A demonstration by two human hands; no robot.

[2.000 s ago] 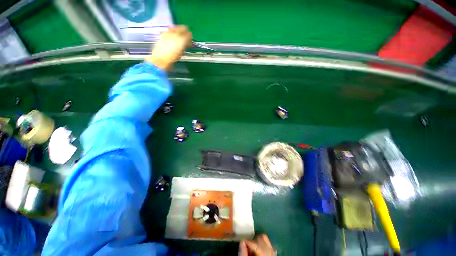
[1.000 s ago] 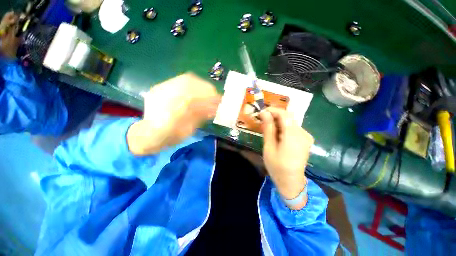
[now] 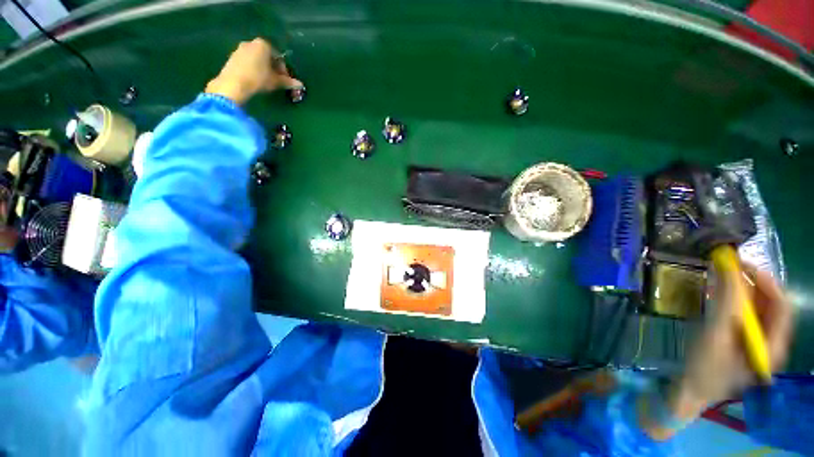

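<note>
My left hand (image 3: 253, 71) is stretched out over the bench at the upper left. Its fingertips pinch a round black LED module (image 3: 296, 92). My right hand (image 3: 745, 330) is blurred at the far right, behind the yellow handle of the soldering iron (image 3: 743, 312); I cannot tell whether its fingers are closed on it. The iron's front end is at the black stand. The orange square fixture (image 3: 393, 290) lies on a white paper sheet (image 3: 473, 268), with a black disc and silvery pieces at its centre.
More modules lie behind the paper (image 3: 361, 145). A fume fan (image 3: 455, 195) and a greyish round pot (image 3: 549, 203) stand behind the fixture. A blue station (image 3: 611, 232) and yellowish sponge tray (image 3: 676, 287) are at right. A tape roll (image 3: 107, 136) and another person's blue sleeve (image 3: 40, 312) are at left.
My left hand has moved from beside the fixture out to a module. My right hand has left the fixture for the iron's handle. The tweezers-like tool no longer shows over the fixture.
</note>
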